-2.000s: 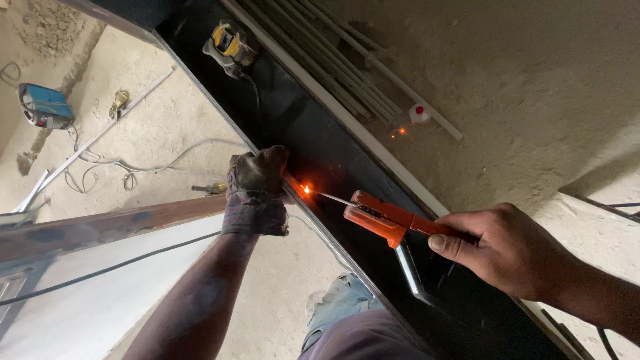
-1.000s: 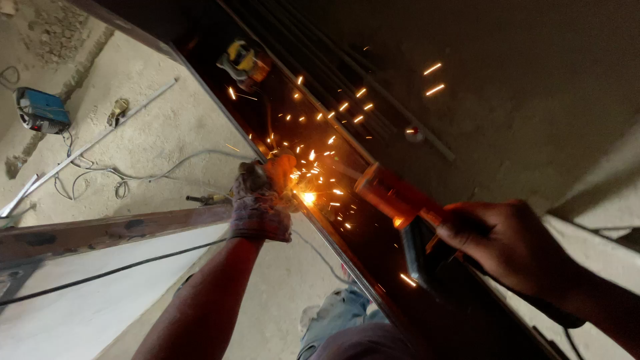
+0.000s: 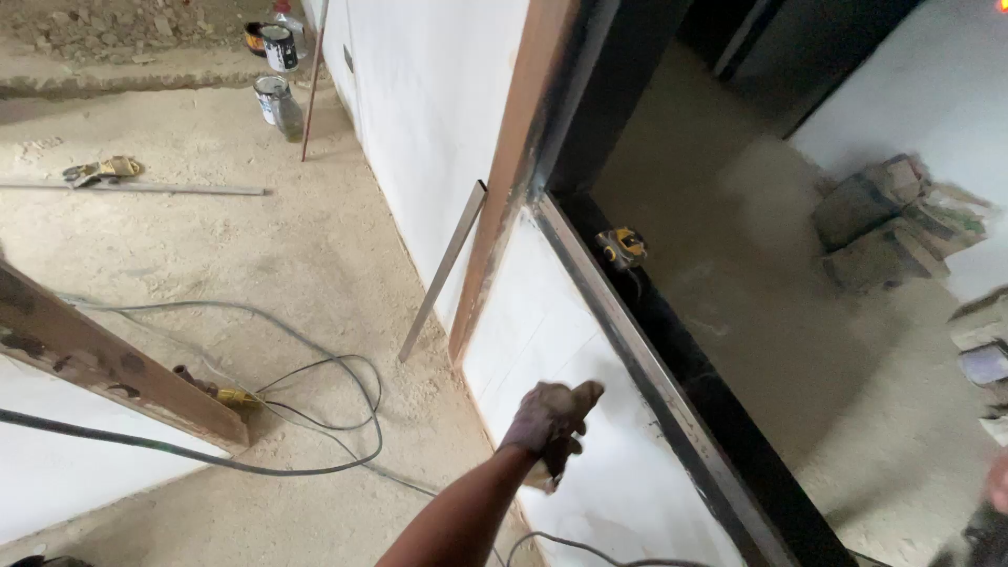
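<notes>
My left hand (image 3: 551, 425), in a worn, dirty glove, is held in front of the white wall panel, left of the metal sill. Its fingers are partly bent and apart, and nothing shows in them. A thin metal strip (image 3: 630, 346) runs along the dark metal frame (image 3: 709, 378). Near the strip's upper end, a yellow and black tape measure (image 3: 622, 248) rests on the frame. A blurred, skin-toned shape (image 3: 998, 476) is cut off by the right edge; I cannot tell whether it is my right hand. The orange electrode holder is not in view.
Cables (image 3: 378, 409) loop over the dusty floor at the left. A square metal tube (image 3: 445, 272) leans against the brown door frame (image 3: 512, 150). Paint cans (image 3: 272, 98) stand by the wall. Sacks (image 3: 874, 228) lie beyond the frame. A glove (image 3: 118, 167) lies by a metal bar (image 3: 205, 189).
The bright sparks at the metal edge are gone. My left hand has come away from the frame. The orange electrode holder has left the view, which has shifted a lot.
</notes>
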